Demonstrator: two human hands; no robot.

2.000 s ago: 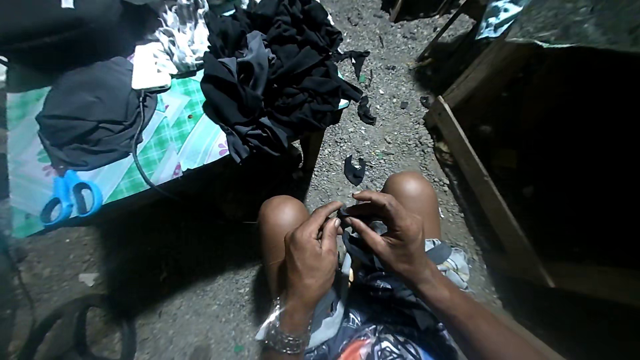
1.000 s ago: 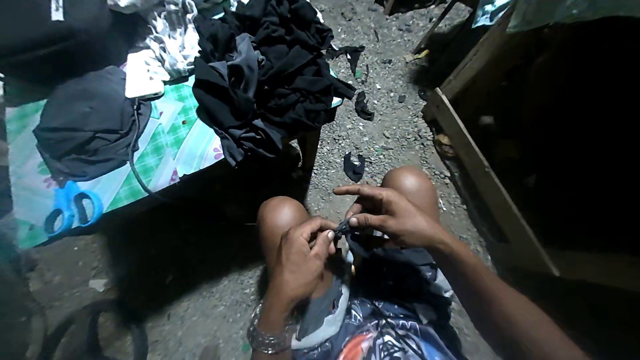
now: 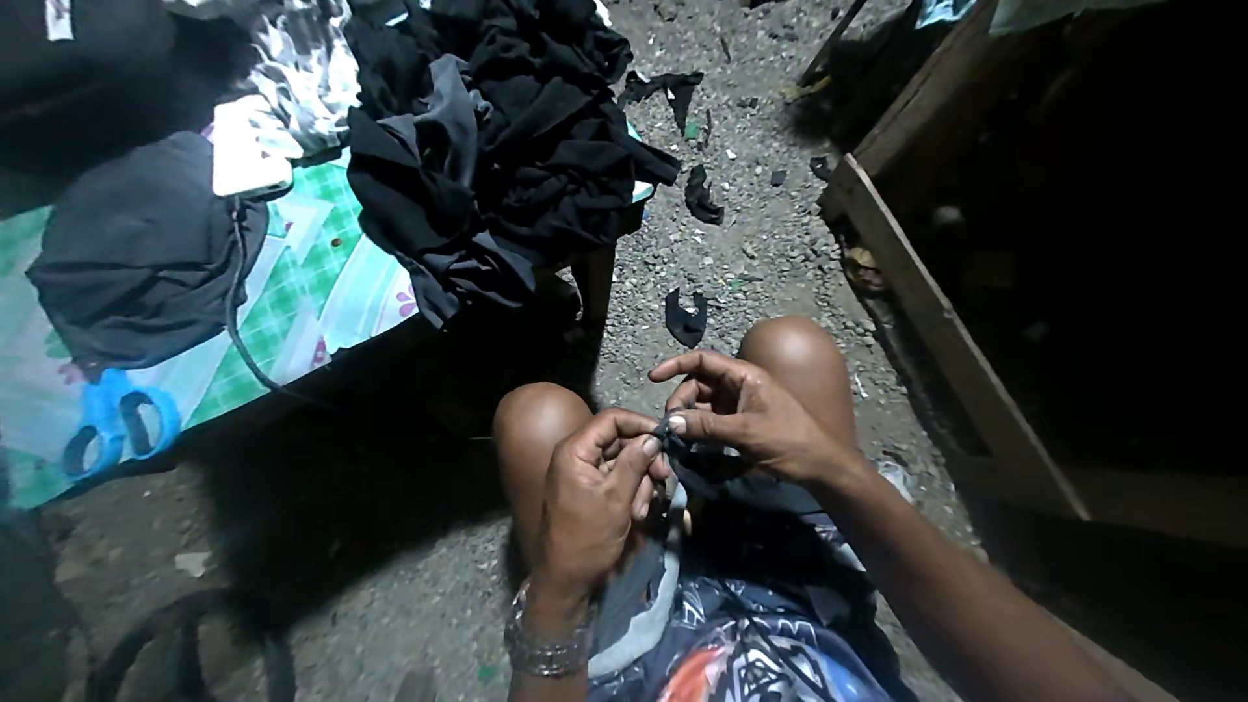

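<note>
Between my knees, my left hand [image 3: 600,487] pinches a small gathered bit of dark cloth [image 3: 717,463] between thumb and fingers. My right hand [image 3: 746,414] grips the same bit with thumb and a bent finger, its index finger stretched out above. The fingertips of both hands nearly meet. The rest of the dark cloth hangs over my lap, beside a grey strip of fabric [image 3: 648,619]. What exactly lies between the fingertips is too small to tell.
At left, a table with a green and white cover [image 3: 263,361] bears blue-handled scissors [image 3: 122,424], a folded dark cloth [image 3: 146,253], a white device with a cable [image 3: 249,156] and a heap of black cloth [image 3: 507,146]. Scraps [image 3: 686,317] lie on gravel. A wooden board [image 3: 960,331] slants at right.
Two seconds ago both hands were close together, with the right fingers curled at the cloth. The right index finger has since stretched out, while both hands stay at the dark cloth.
</note>
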